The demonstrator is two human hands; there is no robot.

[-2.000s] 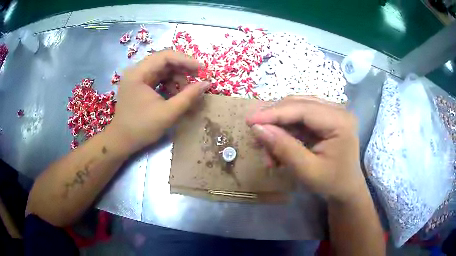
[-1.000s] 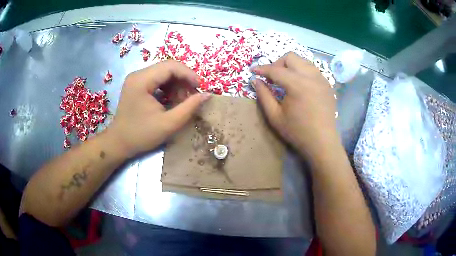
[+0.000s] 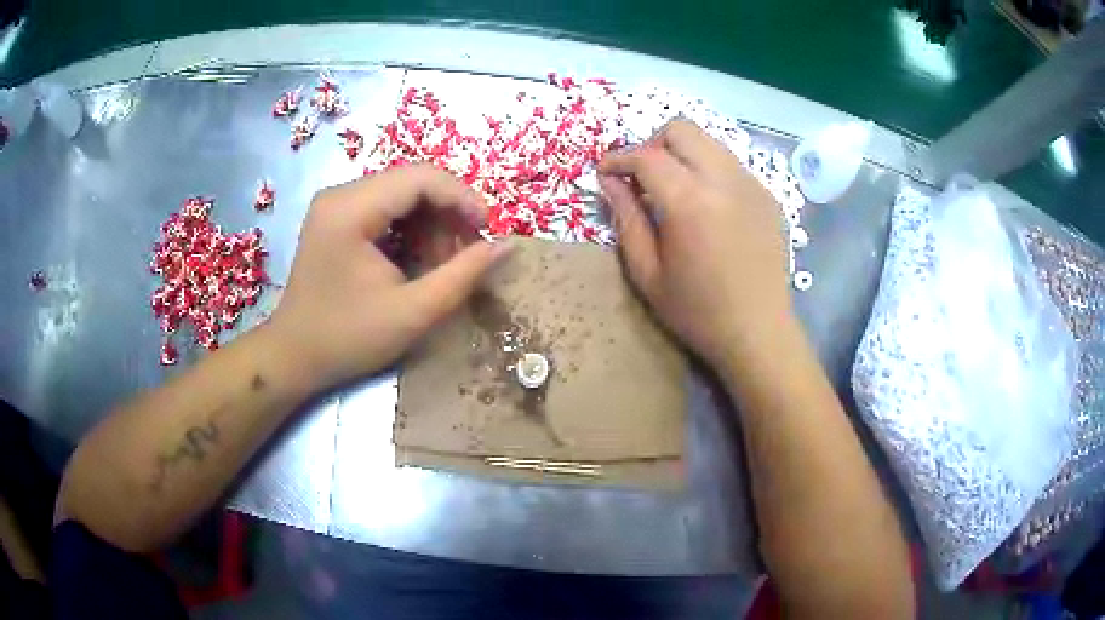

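My left hand (image 3: 388, 267) is at the near left of the loose red-and-white parts (image 3: 533, 158). Its thumb and fingertips are close together, and a small red-and-white bit seems to show between them. My right hand (image 3: 697, 230) is over the border between the red-and-white parts and the white rings (image 3: 776, 176), fingertips bunched; what they hold is hidden. The cardboard pad (image 3: 618, 363) lies between my forearms, with a small round white cap (image 3: 532, 371) and shiny specks on its dark stains.
A heap of red-and-white pieces (image 3: 206, 273) lies left, with smaller clusters (image 3: 325, 97) behind. Thin sticks (image 3: 543, 465) lie at the pad's near edge. A white translucent cup (image 3: 830, 161) stands far right; a clear bag of white rings (image 3: 957, 388) is at the right.
My right hand has moved from above the pad's right side forward to the piles. My left hand has stayed at nearly the same place by the red-and-white parts. The view has shifted slightly.
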